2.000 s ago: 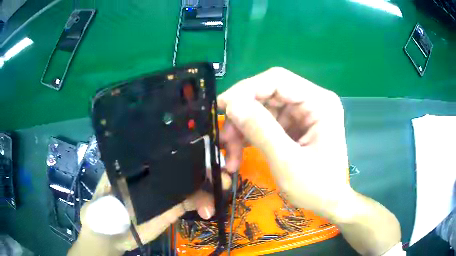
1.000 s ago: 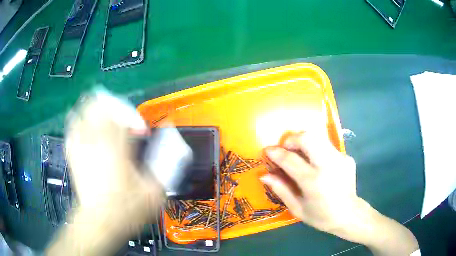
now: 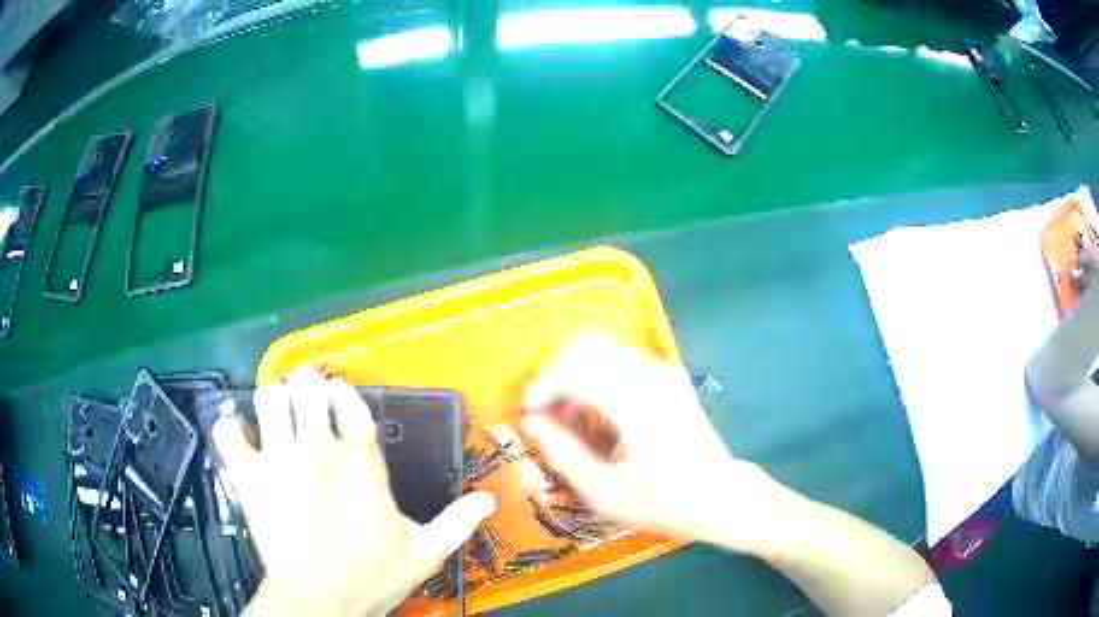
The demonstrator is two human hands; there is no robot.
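Observation:
A black phone middle frame (image 3: pixel 422 464) lies over the left part of the orange tray (image 3: pixel 660 316). My left hand (image 3: pixel 319 494) is palm down across this frame, with its thumb over the right edge and its fingers at the left side, covering much of it. Small dark side keys (image 3: pixel 566 521) lie loose in the lower part of the tray. My right hand (image 3: pixel 627 440) is above the keys with curled fingers, thumb and fingertips close together. Whether a key is between them is hidden by glare and blur.
Overlapping waiting frames (image 3: pixel 157 446) lie left of the tray. Several frames are spaced apart on the glossy green belt (image 3: pixel 482 193) beyond it. A white sheet (image 3: pixel 952 350) lies at the right, beside another person's arm (image 3: pixel 1073 374) and a small orange tray (image 3: pixel 1068 256).
The frame held upright two seconds ago is gone from my left hand, which has moved down onto a flat frame. My right hand stays over the tray. The view has shifted and the belt frames appear elsewhere.

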